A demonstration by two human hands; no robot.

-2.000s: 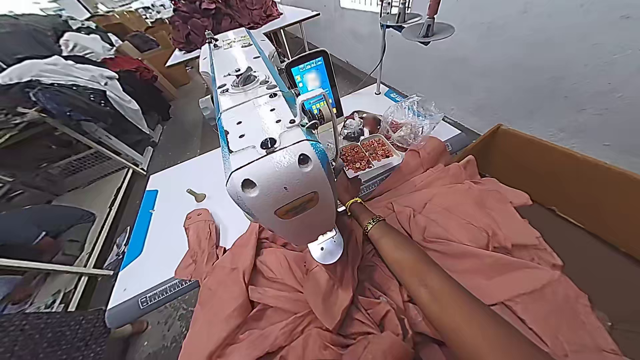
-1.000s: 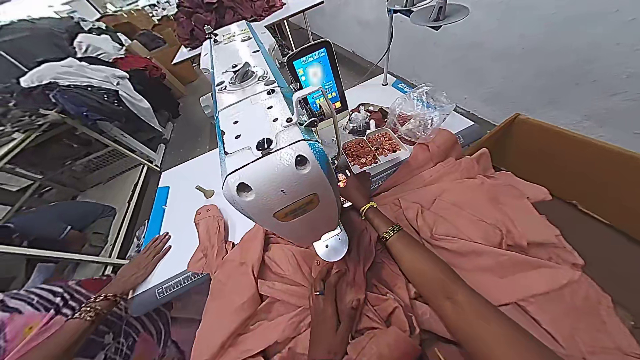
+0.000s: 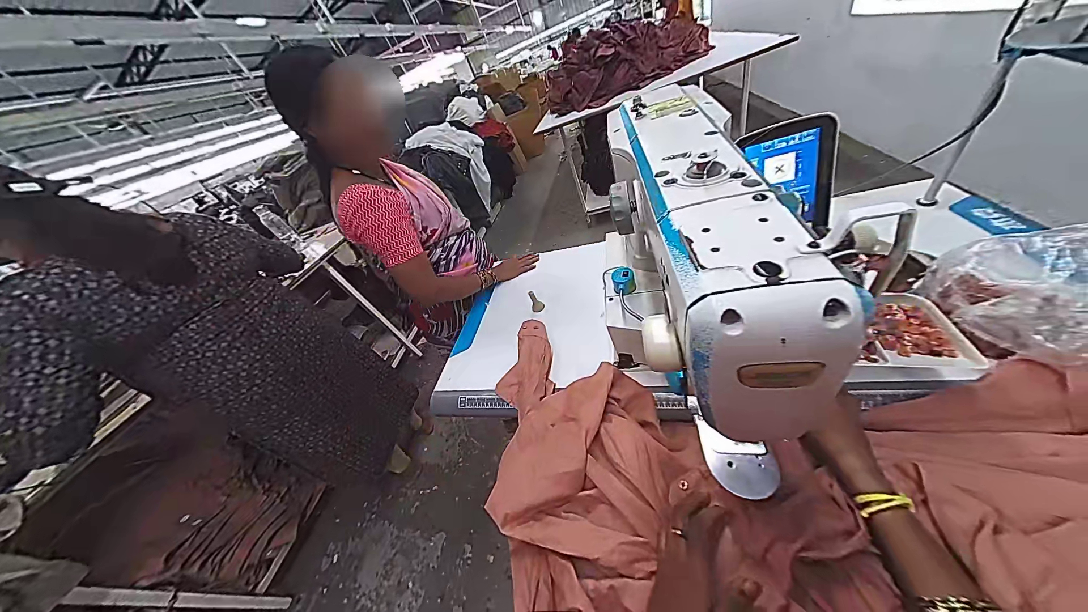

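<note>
An industrial sewing machine [image 3: 765, 357] with a white head and a blue stripe stands over a bunched salmon-pink fabric garment [image 3: 586, 476]. My left hand [image 3: 701, 535] is on the garment below the machine head, near a small round button; its fingers are partly blurred, and its hold on the cloth is unclear. My right hand [image 3: 829, 425], with yellow bangles at the wrist, reaches behind the right side of the machine head, so its fingers are hidden. A divided white tray [image 3: 952, 336] of small reddish buttons lies right of the machine.
A co-worker's hand [image 3: 516, 267] rests on the white table [image 3: 578, 268], near a small key-like piece [image 3: 535, 302]. Another person [image 3: 255, 340] stands at the left. A lit screen [image 3: 786, 170] is behind the machine, and a clear plastic bag [image 3: 1011, 289] lies at the right.
The view has swung up and left. My left hand, unseen two seconds ago, is on the garment below the machine head. A co-worker's hand has come onto the table.
</note>
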